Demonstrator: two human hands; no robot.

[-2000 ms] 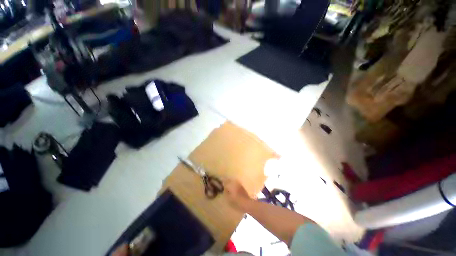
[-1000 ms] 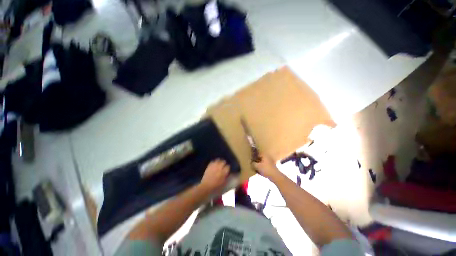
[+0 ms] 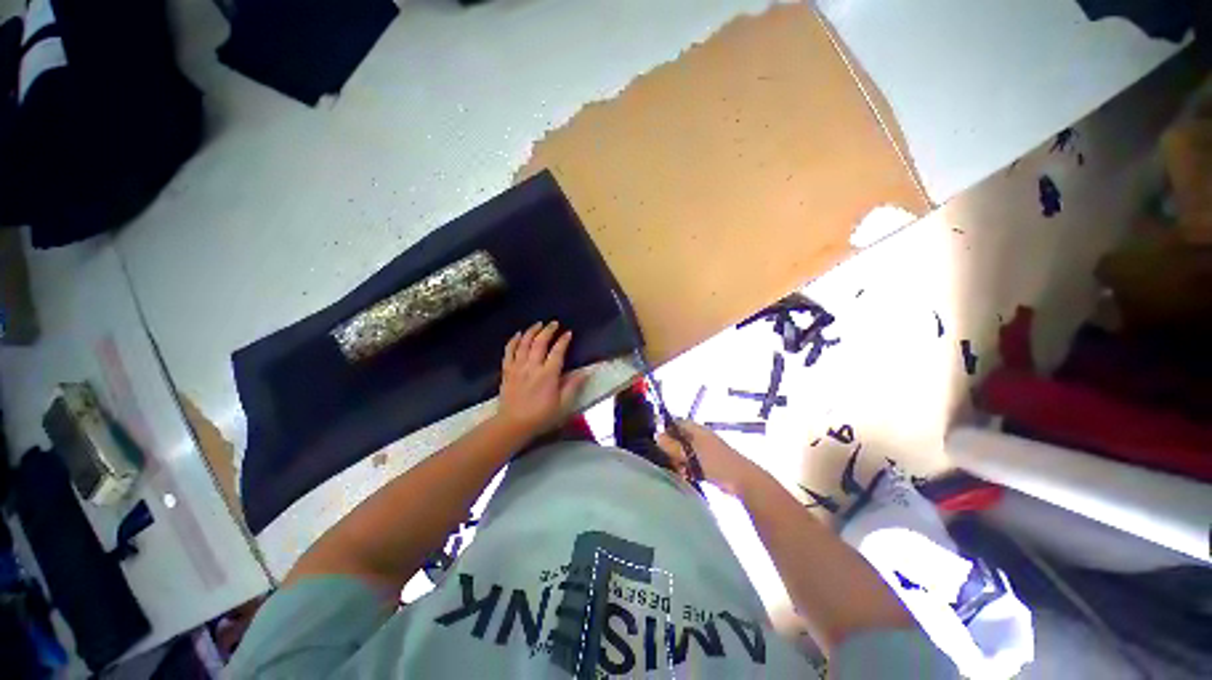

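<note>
A black cut panel (image 3: 439, 359) lies on the table, its right end over brown paper (image 3: 718, 173). A mottled brown-silver bar weight (image 3: 420, 307) rests on the panel. My left hand (image 3: 536, 376) lies flat on the panel's near edge, right of the weight, fingers slightly spread. My right hand (image 3: 698, 454) grips the shears (image 3: 663, 404) by the handles, just off the table's near edge. The blades point up to the panel's lower right corner; whether they are parted is not clear.
Dark bundles (image 3: 100, 120) and a folded dark cloth (image 3: 308, 43) lie at the far left. A pale box (image 3: 91, 442) and a pinkish clear ruler (image 3: 166, 465) are at left. Black offcuts (image 3: 804, 326) litter the floor. Red and white fabric rolls (image 3: 1077, 485) are at right.
The view has shifted over the panel. My right hand has picked up the shears from the paper and brought them to the panel's lower right corner. My left hand has flattened on the panel.
</note>
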